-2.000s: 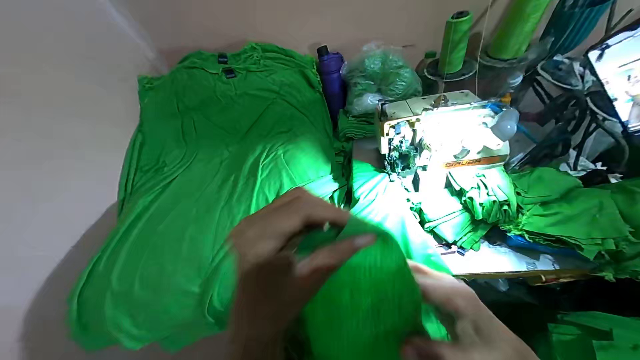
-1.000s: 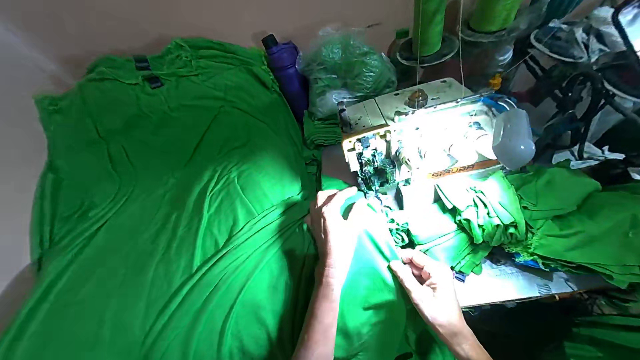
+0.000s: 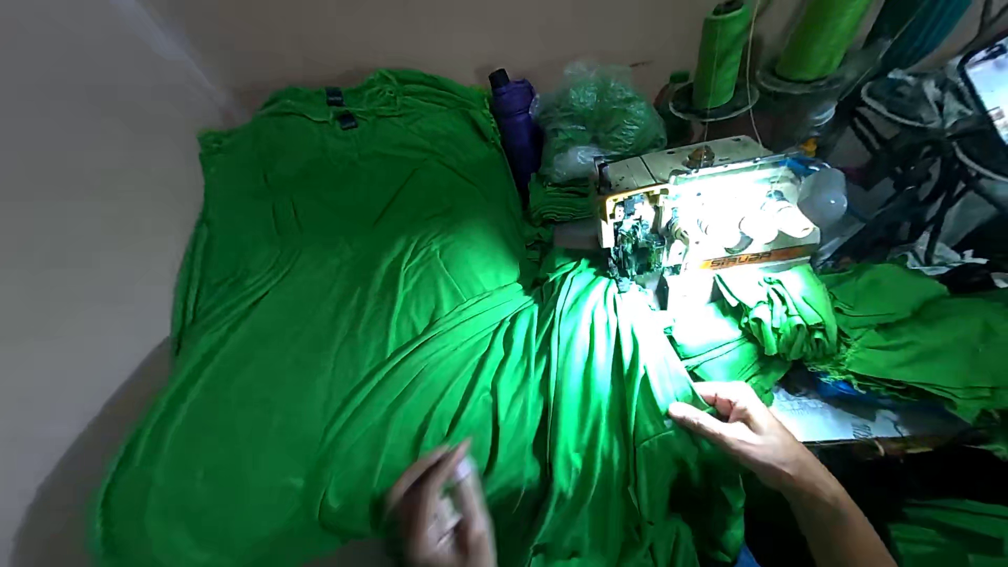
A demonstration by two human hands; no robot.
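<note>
Green knit fabric (image 3: 587,394) hangs in gathered folds from the needle area of an overlock sewing machine (image 3: 709,213) with its lamp lit. My right hand (image 3: 744,429) pinches the fabric's right edge between thumb and fingers, below and to the right of the presser area. Lower in the view, my left hand (image 3: 445,508) is blurred, over the lower part of the cloth; whether it holds anything does not show. A pile of green garments (image 3: 339,260) with small dark labels at the necklines lies spread out on the left.
Folded green pieces (image 3: 787,315) and more green cloth (image 3: 929,339) lie right of the machine. Behind stand a purple bottle (image 3: 516,130), a plastic bag of green material (image 3: 602,114) and green thread cones (image 3: 722,59). The table edge (image 3: 882,447) runs at lower right.
My left hand has come away from beside the needle area, down toward the bottom of the view. My right hand stays at the fabric's right edge. The cloth now lies in gathered folds at the machine.
</note>
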